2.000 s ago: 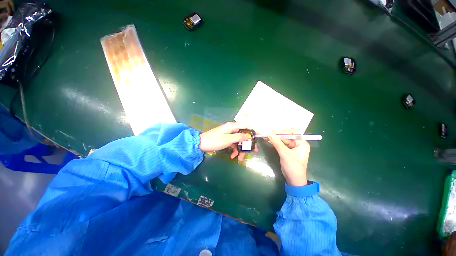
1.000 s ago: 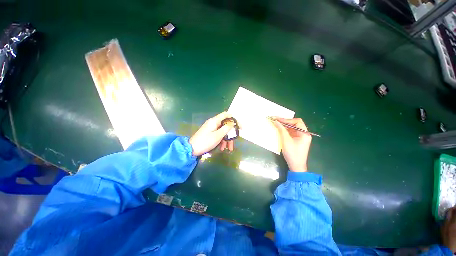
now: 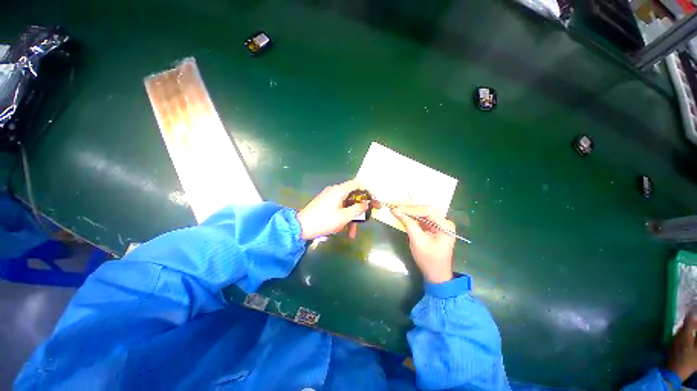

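Observation:
My left hand (image 3: 331, 210) holds a small black electronic module (image 3: 358, 200) with shiny yellowish details, just past the left edge of the white sheet. My right hand (image 3: 428, 238) grips a thin pen-like tool, perhaps tweezers (image 3: 451, 231), with its tip at the module's right side. Whether the tip touches the module or carries anything is too small to tell. The white sheet (image 3: 409, 179) lies flat on the green surface (image 3: 321, 107), its near part hidden by my right hand.
A long strip pack with orange-tan stripes (image 3: 183, 99) lies at left. Similar modules (image 3: 258, 43) (image 3: 485, 98) lie spaced along the far side. A black plastic bag (image 3: 34, 65) is at far left. At right are a green-rimmed tray (image 3: 674, 294), another person's hand (image 3: 685, 347) and a metal bar (image 3: 676, 228).
My right hand has moved the tool tip left from over the white sheet to the module. My left hand still holds the module. The other person's hand at right shows more.

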